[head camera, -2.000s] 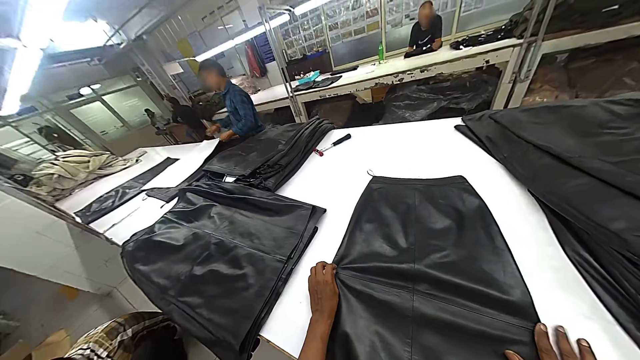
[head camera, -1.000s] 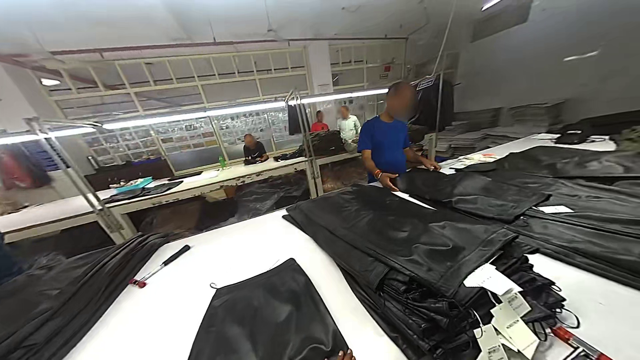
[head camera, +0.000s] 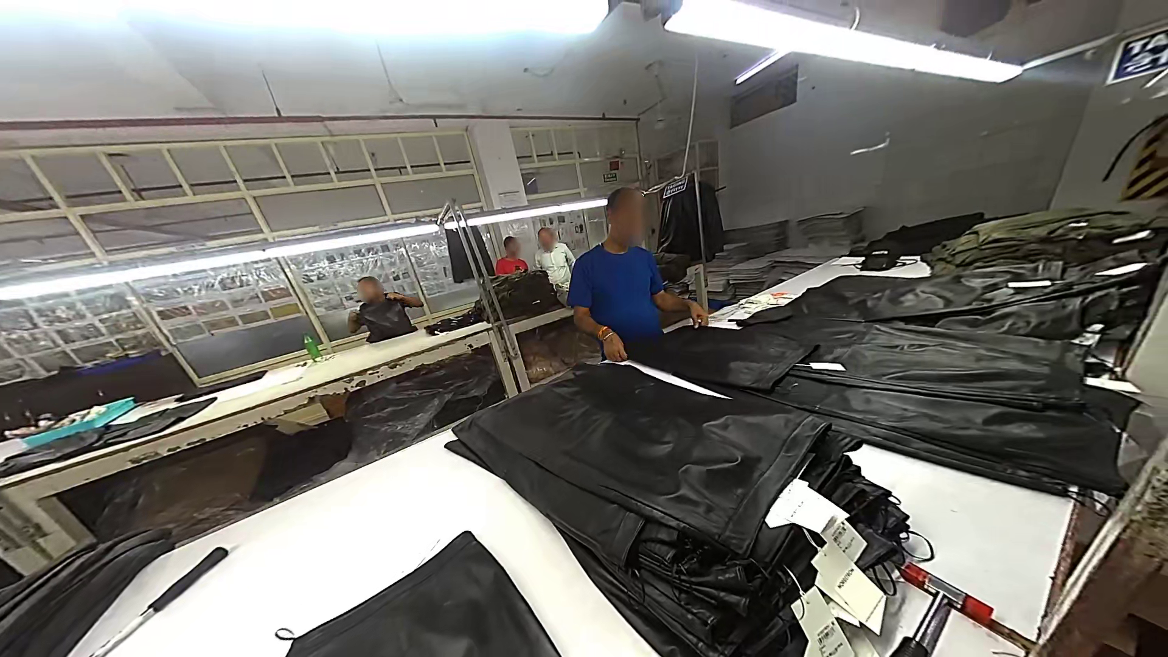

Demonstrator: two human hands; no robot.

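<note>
Neither my left hand nor my right hand shows now. A black leather skirt (head camera: pixel 438 607) lies on the white-topped table (head camera: pixel 383 520) at the bottom, its lower part cut off by the frame edge. Right of it stands a stack of black leather skirts (head camera: pixel 639 438), with white tags (head camera: pixel 844 575) hanging from its right side. A tool with a black handle (head camera: pixel 189 579) rests left of the skirt. A hammer-like tool with a red-banded head (head camera: pixel 944 593) lies by the tags.
A co-worker in a blue shirt (head camera: pixel 620 292) stands across the table, hands at a black garment (head camera: pixel 721 351). More black garments (head camera: pixel 949 360) spread to the right. A long bench (head camera: pixel 365 374) runs behind, with several people beyond the table and a metal post (head camera: pixel 488 301) between.
The view has swung far to the right. Both my hands, on the black skirt two seconds ago, are out of view now.
</note>
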